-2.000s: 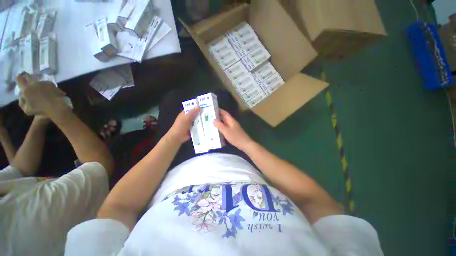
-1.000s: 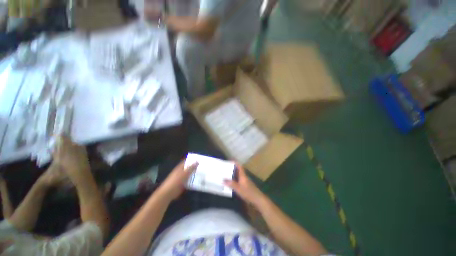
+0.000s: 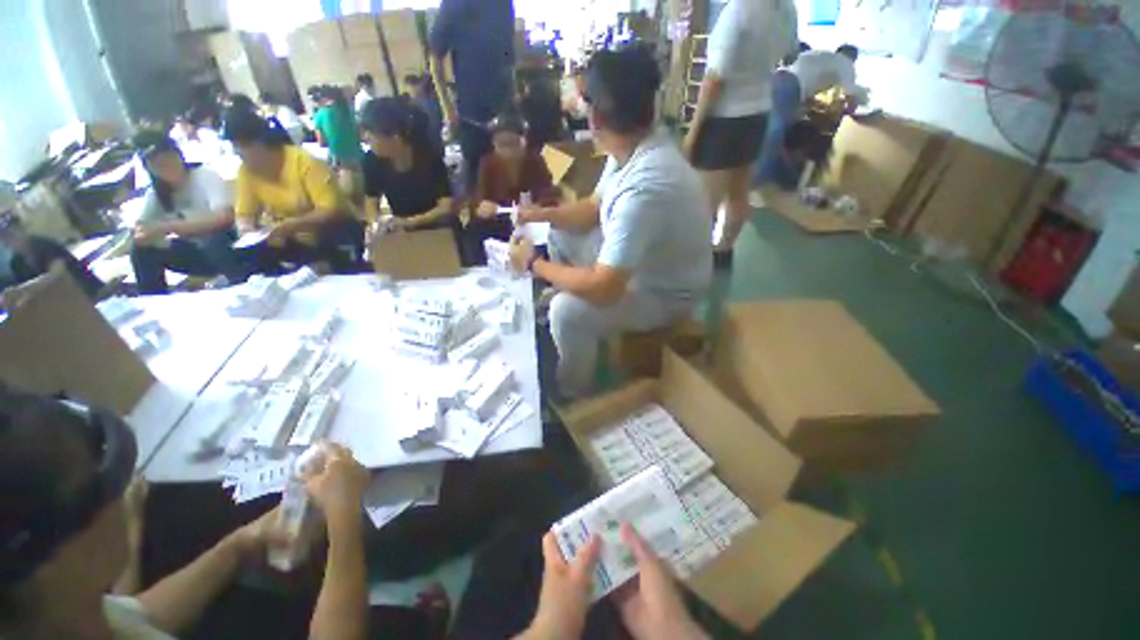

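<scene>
Small white product boxes (image 3: 644, 504), held side by side as one block, are between my two hands, tilted above the near edge of the open carton. My left hand (image 3: 566, 584) grips the block's left end. My right hand (image 3: 650, 593) grips its lower side with the thumb on the printed face. The brown open shipping carton (image 3: 765, 438) stands on the floor just beyond, its flaps spread. White boxes (image 3: 653, 444) lie in rows inside it. The held block hides part of these rows.
A closed brown carton (image 3: 819, 375) is behind the open one. The white table (image 3: 525, 338) at left bears piled boxes and leaflets. A seated neighbour's hands (image 3: 328, 481) hold a small item at left. Another person sits beyond the carton. A blue crate (image 3: 1085, 419) is at far right.
The view has lifted to show the room. My hands have moved right with the boxes, from over my lap to the open carton's near edge.
</scene>
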